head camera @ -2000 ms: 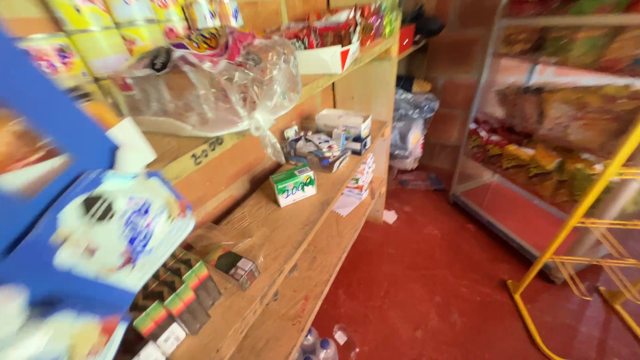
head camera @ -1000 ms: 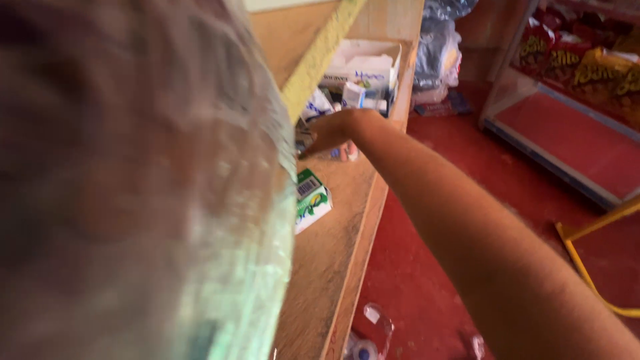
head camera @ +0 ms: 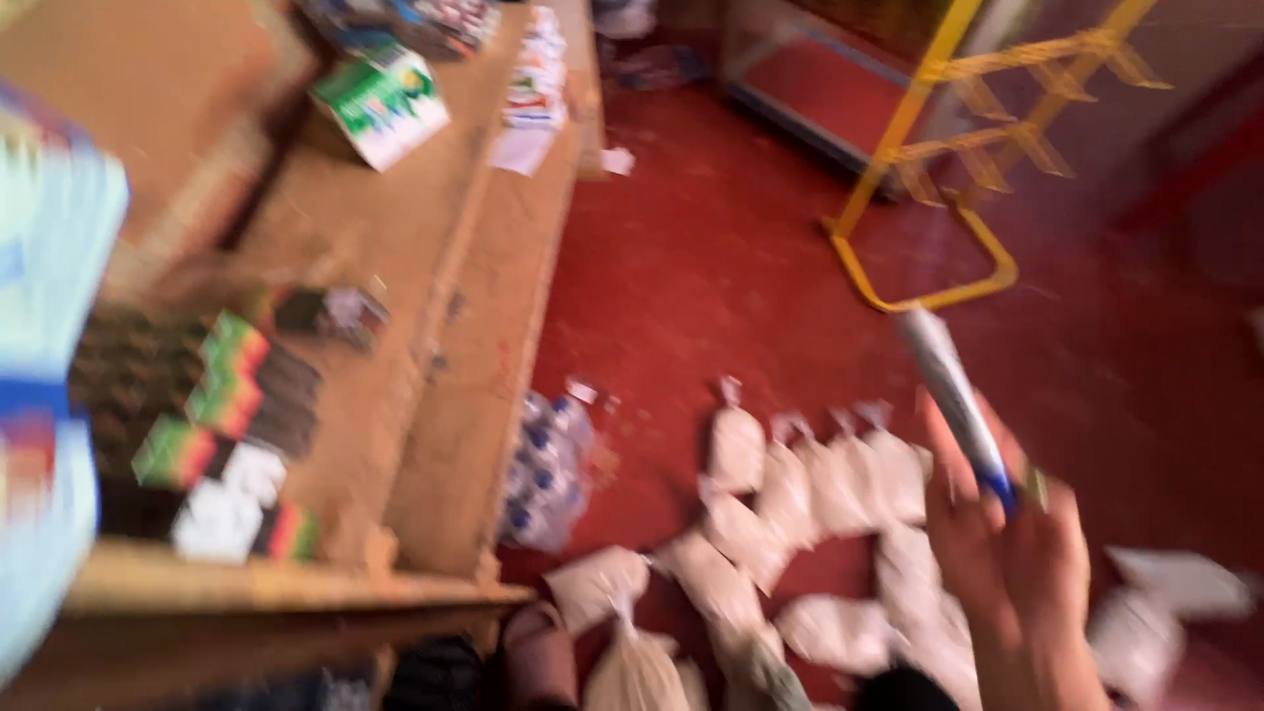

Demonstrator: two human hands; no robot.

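My right hand (head camera: 1017, 533) is raised at the right over the red floor, holding a slim white stick-like item with a blue end (head camera: 953, 390), perhaps a marker or tube; motion blur hides its kind. My left hand is not in view. At the left, a wooden shelf (head camera: 395, 257) bears a green and white box (head camera: 383, 107), small dark packs with green and red ends (head camera: 227, 375), and a strip of white and red packets (head camera: 536, 74). A blurred light-blue package (head camera: 44, 247) fills the left edge; what holds it is hidden.
Several tied bags of pale contents (head camera: 839, 474) lie on the floor (head camera: 671, 276) near my feet. Blue-capped bottles in plastic (head camera: 548, 474) stand by the shelf. A yellow metal rack (head camera: 879, 178) and a display case (head camera: 820, 79) are beyond.
My right arm, reaching into the shelf one second ago, is now away from it, over the floor, with the slim item in hand. The view has swung down.
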